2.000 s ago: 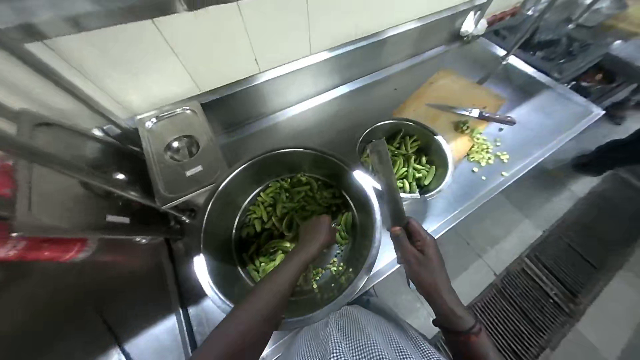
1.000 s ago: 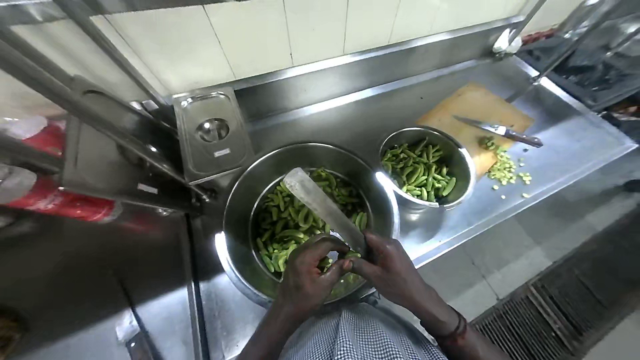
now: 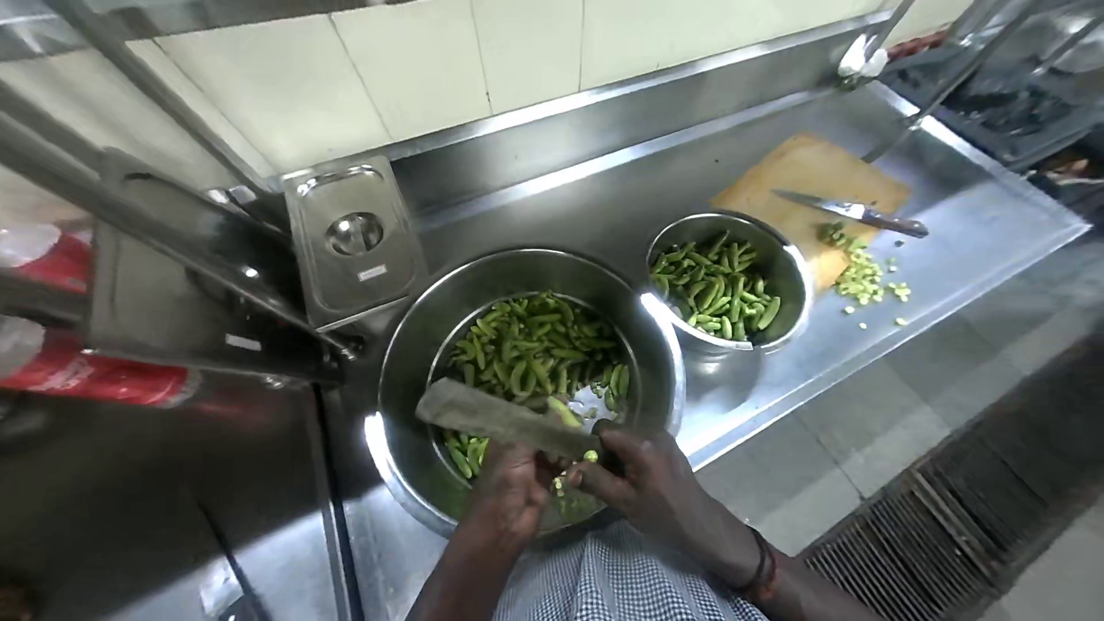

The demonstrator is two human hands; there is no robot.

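My right hand [image 3: 634,470] grips the handle of a broad-bladed knife [image 3: 496,418], its blade slanting up and left across the large steel pot [image 3: 401,362]. Under the blade, my left hand [image 3: 515,487] holds a green vegetable [image 3: 565,412], perhaps a small gourd, whose end shows above the blade. Both hands are over the near part of the pot. Many green vegetables [image 3: 543,345] lie in it, with small cut bits near my right hand. A smaller steel pot [image 3: 798,289] to the right holds more green pieces [image 3: 720,289].
A second knife [image 3: 862,213] lies on a worn cutting board [image 3: 815,164], beside chopped light-green pieces [image 3: 862,276]. A lidded steel container [image 3: 355,276] stands at the back left. Red-labelled bottles [image 3: 95,366] lie at far left. The steel counter's edge [image 3: 906,341] borders the floor at right.
My left hand has come up from among the vegetables in the large pot to the knife. The blade, earlier upright beside the pot, now slants across it. The view has shifted.
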